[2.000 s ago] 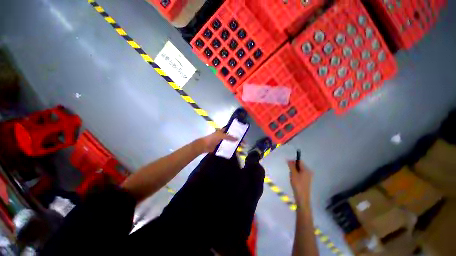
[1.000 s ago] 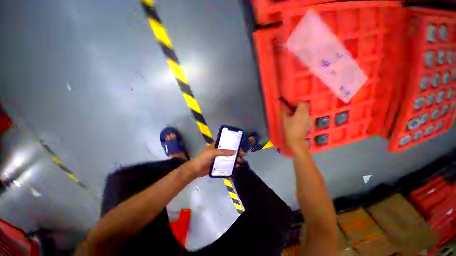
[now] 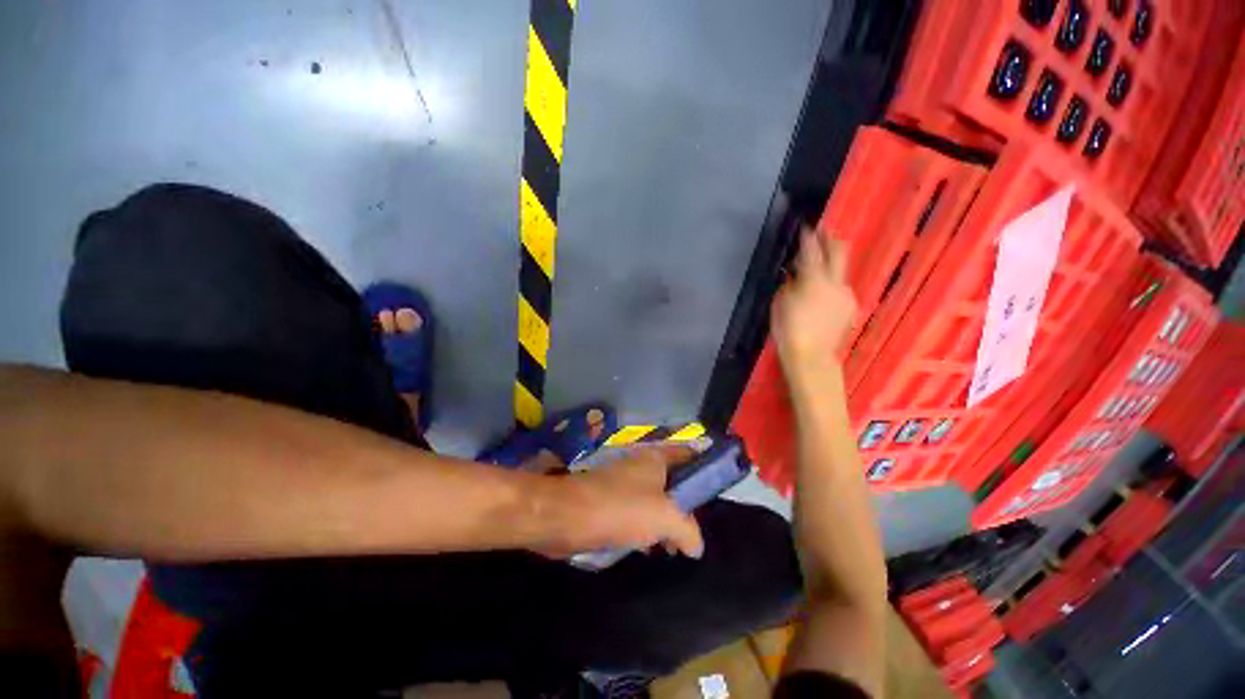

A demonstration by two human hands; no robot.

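My left hand is shut on a smartphone, now seen from its edge and back, above my knee. My right hand is at the side of the stacked red trays; a small dark thing shows at its fingertips, partly hidden, probably the thin black pen. A long pale pink paper slip with handwriting lies on the tray right of my right hand. Several small square metallic parts sit in that tray's lower cells.
Another red tray with dark glossy parts is at the upper right. A tray of silvery parts stands at the right. Yellow-black tape crosses the grey floor. Cardboard boxes are at the bottom edge.
The view has turned and the tray stack now shows its side. The phone has tipped so its screen no longer shows. My right hand has moved from the tray's top to its side.
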